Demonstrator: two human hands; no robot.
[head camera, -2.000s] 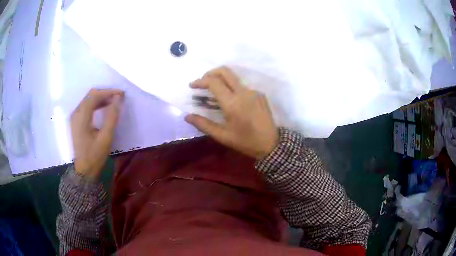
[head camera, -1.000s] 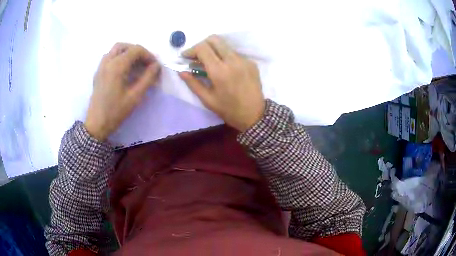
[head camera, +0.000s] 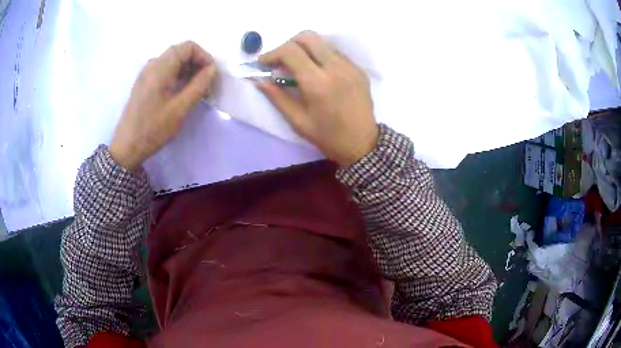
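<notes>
A white garment (head camera: 436, 81) covers most of the tabletop. One round dark button (head camera: 251, 42) shows on it, just above and between my hands. My right hand (head camera: 323, 92) holds small thread snips (head camera: 282, 81) with a green grip; the metal blades point left, just below the button. My left hand (head camera: 169, 98) pinches the garment's edge between thumb and fingertips, left of the blades. The exact pinch is blurred, and I cannot tell if the blades touch the cloth.
The pale lilac tabletop (head camera: 204, 153) shows below the garment's edge. A maroon apron (head camera: 265, 272) with thread bits covers my lap. Cartons (head camera: 553, 163) and a white plastic bag (head camera: 562, 262) lie at the right by the green floor (head camera: 470, 204). Crumpled white cloth lies at the upper right.
My left hand has moved up and right and taken the garment's edge. My right hand has moved up with the snips, close to the button. In the last second both hands shifted only slightly.
</notes>
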